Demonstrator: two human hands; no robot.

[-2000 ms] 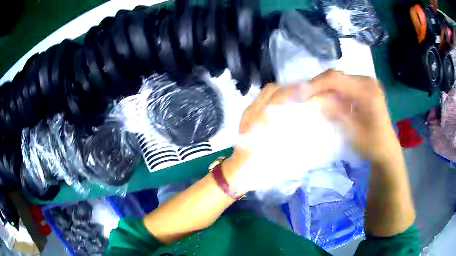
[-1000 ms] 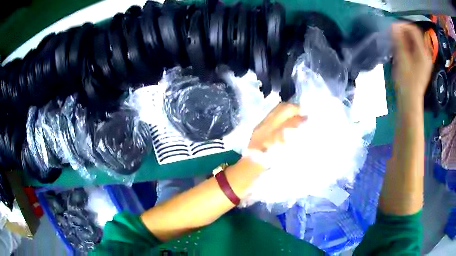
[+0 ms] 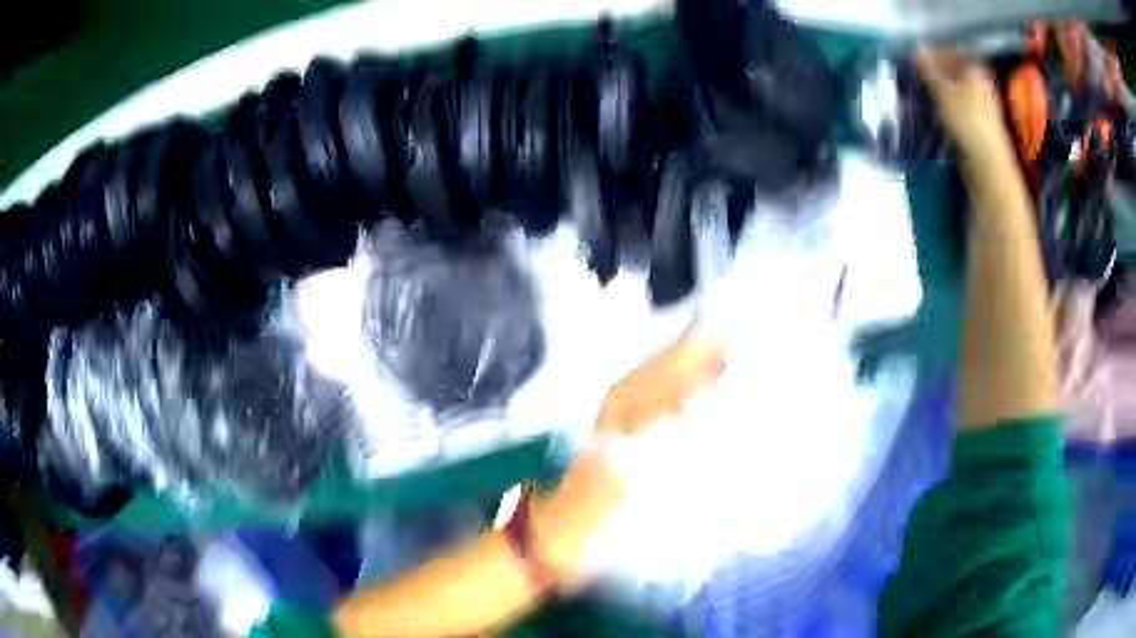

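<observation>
My left hand (image 3: 660, 386), with a dark red wrist band, grips a glaring white bunch of clear poly bags (image 3: 747, 436) over the bench's near edge. My right hand (image 3: 959, 87) is stretched to the far right, blurred, beside a shiny bagged black unit (image 3: 882, 106); its fingers are unclear. Unbagged black headphones (?) (image 3: 411, 137) stand in a long ribbed row behind. One bagged black round unit (image 3: 455, 324) lies flat left of my left hand. More bagged units (image 3: 175, 399) stand at the left. Dark round units (image 3: 766, 112) sit at the row's right end.
Orange-and-black headphones (image 3: 1031, 119) are at the far right, beyond my right hand. A white sheet (image 3: 882, 237) lies on the green bench. Blue crates are below the bench edge, at the lower left (image 3: 299, 555) and under the bags (image 3: 797, 580). Pink cloth (image 3: 1090, 361) shows at right.
My right hand has left the poly bags and reached far right. Over the last second it shifted slightly left in view. My left hand stays on the bags. The whole view has shifted and blurred.
</observation>
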